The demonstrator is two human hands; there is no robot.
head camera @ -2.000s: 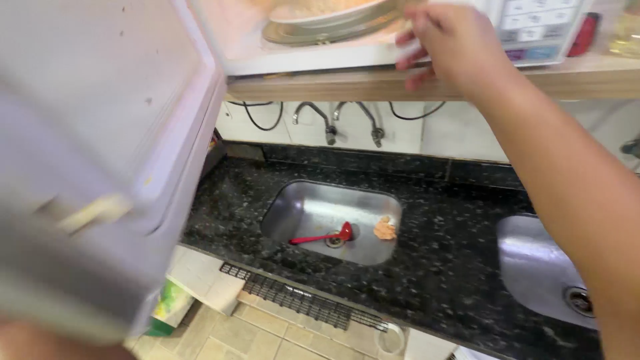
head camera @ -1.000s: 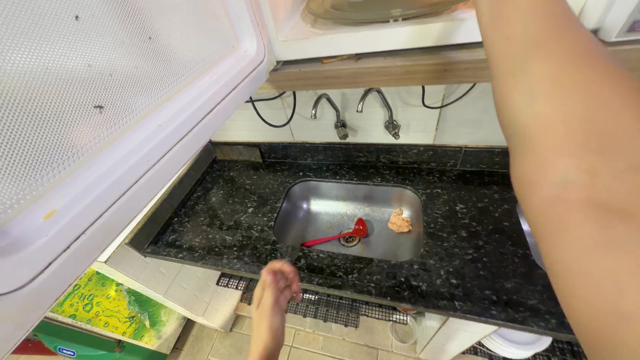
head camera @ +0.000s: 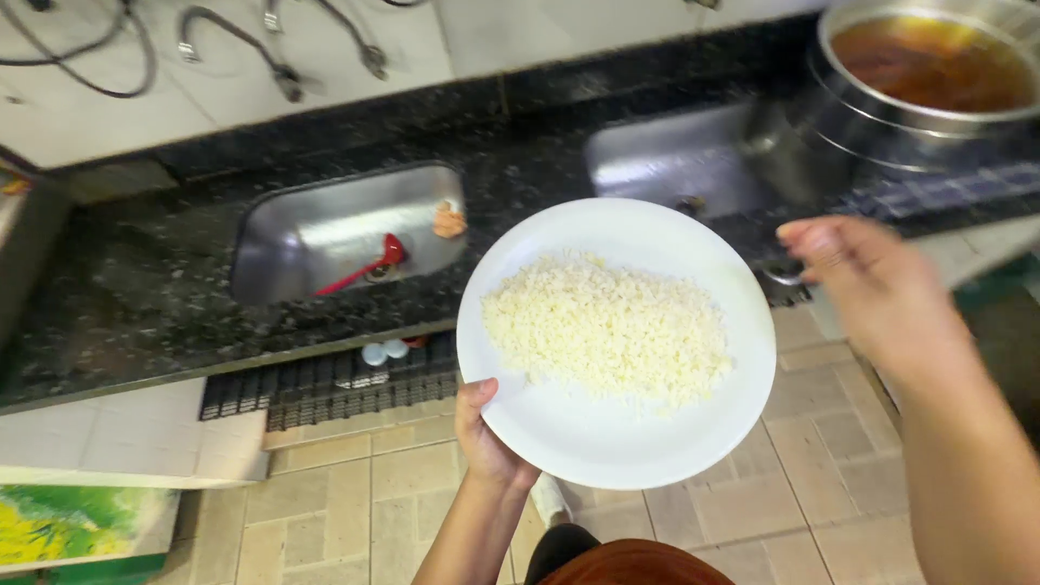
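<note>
A white plate point(head camera: 617, 439) is gripped at its lower left rim by my left hand point(head camera: 491, 435), thumb on top. Cooked white rice point(head camera: 609, 325) lies in a long mound across its middle. To the right of the plate, apart from it, my right hand point(head camera: 869, 284) is in the air with bent fingers, blurred; whether it holds anything does not show. A red ladle point(head camera: 361, 272) rests by the drain of the left steel sink point(head camera: 317, 215), and an orange-pink lump point(head camera: 448, 220) lies at that sink's right side.
A large metal pot point(head camera: 861, 134) of brown liquid stands at the upper right, beside the second steel sink point(head camera: 666, 154). The black stone counter point(head camera: 138, 284) runs beyond the plate, under curved faucets point(head camera: 236, 41). A black rack point(head camera: 349, 394) is below its edge, above the tiled floor point(head camera: 325, 504).
The plate of rice is now in my left hand, over the counter's front edge. My right hand has come down from the microwave, which has left the view as it swung right and down.
</note>
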